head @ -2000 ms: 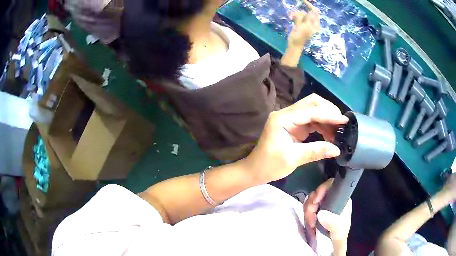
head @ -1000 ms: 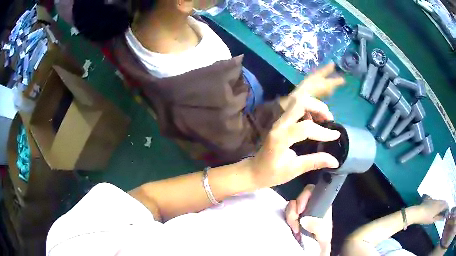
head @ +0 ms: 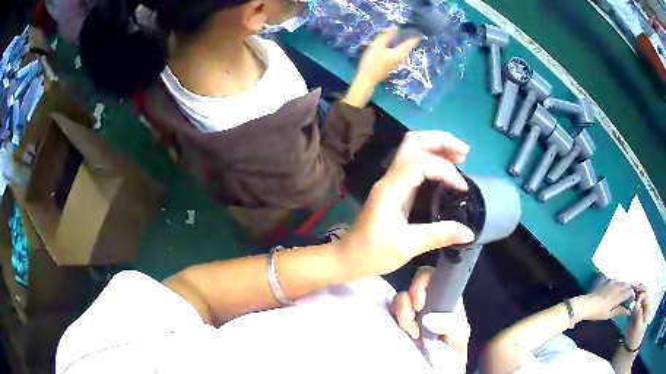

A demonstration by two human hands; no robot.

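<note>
A grey handheld fan body (head: 498, 210) is held over my lap, its drum head facing left and its handle slanting down. My left hand (head: 409, 208) reaches in from the left, with thumb and fingertips at opposite edges of a dark round part (head: 461, 208) in the drum mouth. The fingers partly hide this part; whether it is fully seated cannot be told. My right hand (head: 431, 314) is wrapped around the lower handle.
More grey fans (head: 544, 128) lie on the green bench (head: 445, 124). A neighbouring person sits ahead, a hand over shiny plastic film (head: 420, 73). Another person's hands are at the lower right beside white paper (head: 629, 237). An open carton (head: 98, 212) stands at the left.
The view has shifted, so the fan and hands appear further left. My left fingers have changed position slightly around the dark part. The neighbour's hand has moved back over the film.
</note>
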